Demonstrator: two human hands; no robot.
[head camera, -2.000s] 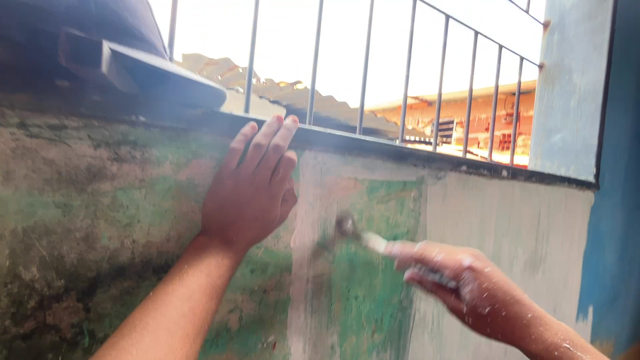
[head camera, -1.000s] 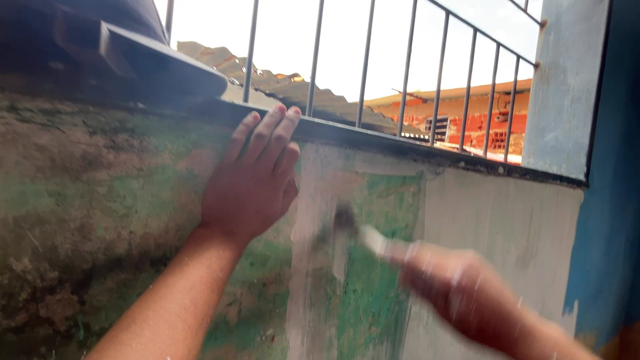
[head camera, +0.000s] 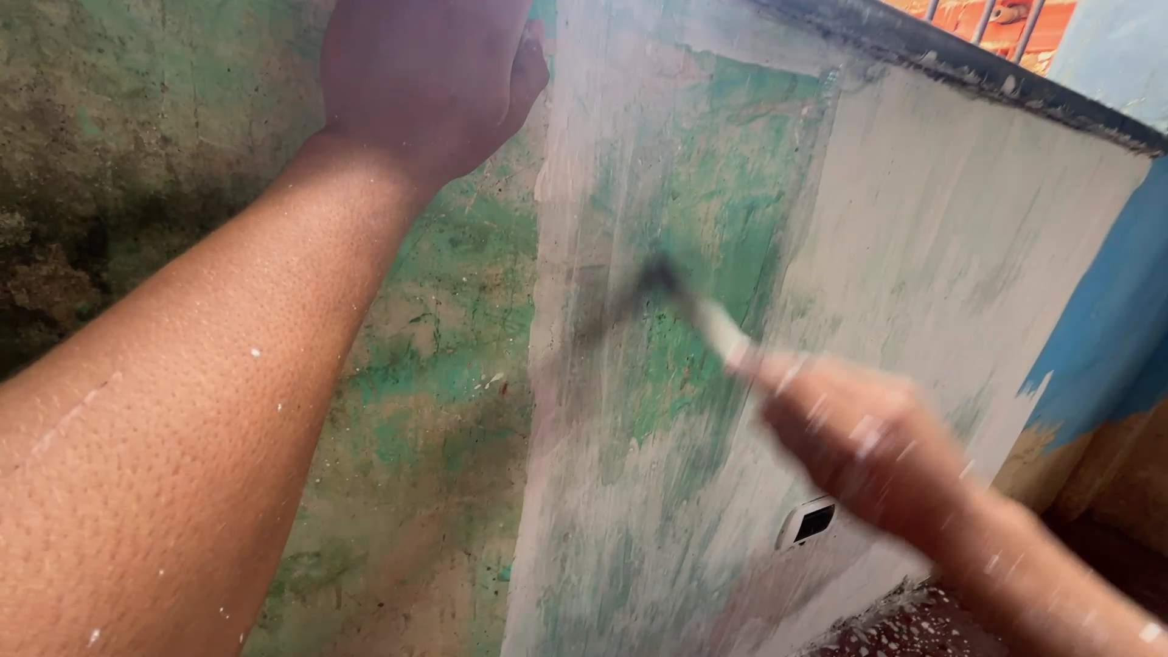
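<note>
My right hand (head camera: 858, 429), blurred by motion and flecked with white paint, grips a paintbrush (head camera: 721, 328) whose dark bristles are at the wall. My left hand (head camera: 429, 73) is flat against the upper wall, its fingers cut off by the top edge of the view. Between the hands runs a streaky band of thin white paint (head camera: 584, 365) over old green paint (head camera: 730, 182). Right of it the wall has a fuller whitish coat (head camera: 922, 210). Left of the band the wall (head camera: 411, 411) is stained green and brown.
A dark ledge (head camera: 967, 73) with metal bars (head camera: 984, 20) caps the wall. A white-framed fitting with a dark centre (head camera: 815, 522) sits low on the wall. Blue paint (head camera: 1109, 301) covers the adjoining surface at right. The dark red floor (head camera: 922, 625) bears white paint spots.
The view has tilted down, showing the lower wall and floor. My right hand still holds the brush at the wall, and my left hand still rests against it.
</note>
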